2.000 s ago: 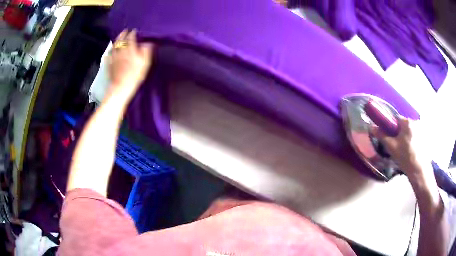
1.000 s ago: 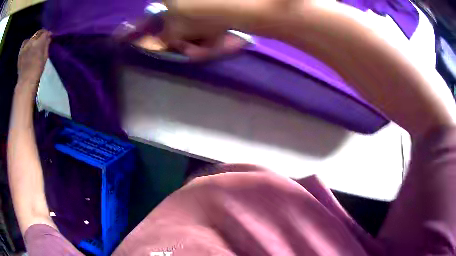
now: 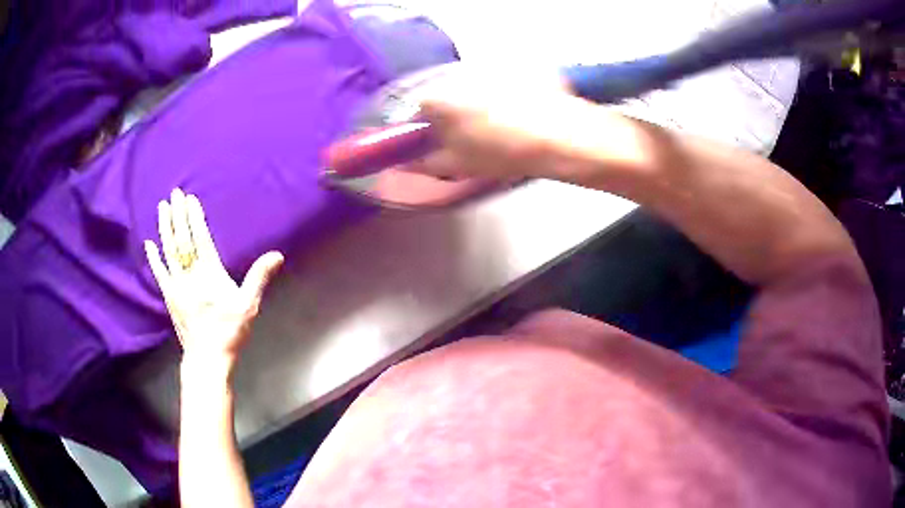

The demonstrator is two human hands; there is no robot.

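Observation:
A bright purple garment (image 3: pixel 238 129) lies over the padded board at the left and middle, its loose folds hanging at the lower left. My left hand (image 3: pixel 203 288) lies palm down on the garment's near edge, fingers spread, holding nothing. My right hand (image 3: pixel 466 144) is closed on the maroon handle of the steam iron (image 3: pixel 437 189), at the garment's right end. The iron is blurred and partly hidden by my hand and forearm, so I cannot tell if its soleplate touches the cloth.
The white pressing table (image 3: pixel 397 298) runs diagonally, its front edge close to my body. More crumpled purple cloth (image 3: pixel 60 89) lies at the upper left. A dark blue hose (image 3: pixel 685 64) runs off to the upper right. Blue plastic (image 3: pixel 714 347) shows below the table.
The view has turned towards the right. My right hand and the iron have moved from the garment's left part to its right end. My left hand has let go of the cloth edge and lies flat.

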